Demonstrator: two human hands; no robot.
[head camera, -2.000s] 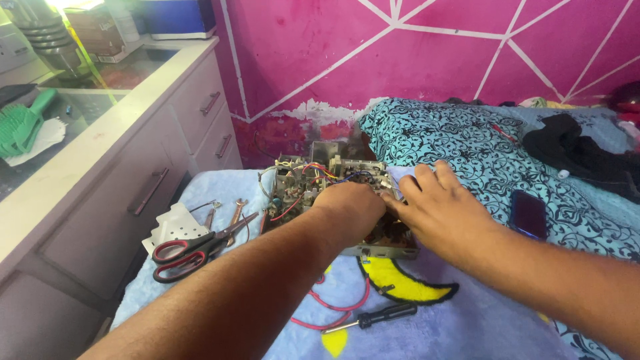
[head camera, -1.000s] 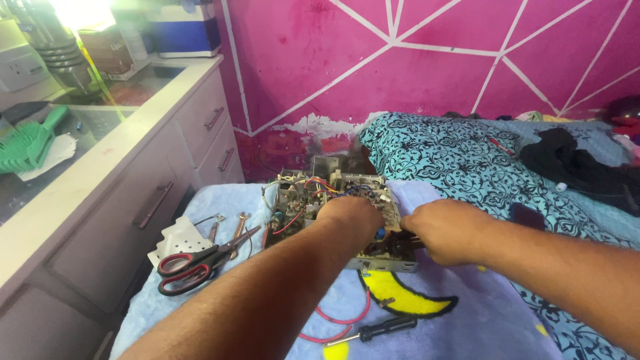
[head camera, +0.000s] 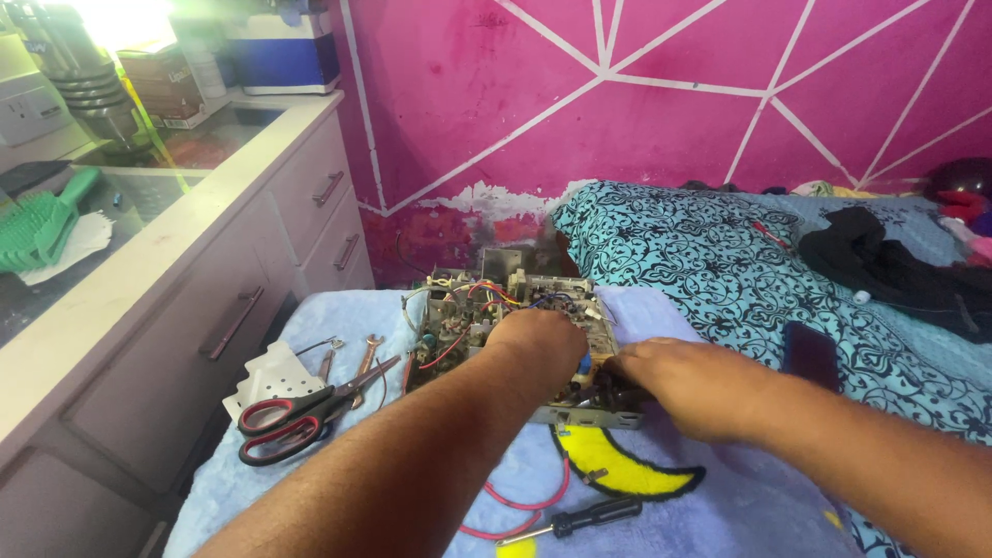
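Note:
An electronic chassis with circuit boards and colored wires (head camera: 465, 318) lies on a light blue plush blanket (head camera: 666, 496). My left hand (head camera: 539, 345) is over its middle, fingers bent down among the parts; whether it grips something is hidden. Beside the right front corner is my right hand (head camera: 674, 380), its fingertips at the chassis edge by dark parts; its hold cannot be made out. A blue part (head camera: 583, 366) shows between the hands. In front of the chassis are a black-handled screwdriver (head camera: 593, 518) and a red cable (head camera: 535, 504).
Left of the chassis lie red-and-black scissors (head camera: 302, 418), a perforated white plate (head camera: 275, 380) and a wrench (head camera: 369, 356). A white drawer cabinet (head camera: 256, 256) borders the left side. To the right are a patterned pillow (head camera: 666, 240), a dark phone (head camera: 810, 356) and a black cloth (head camera: 876, 256).
My right hand has moved from spread fingers above the chassis's right side down to its front right edge. My left hand stays over the middle.

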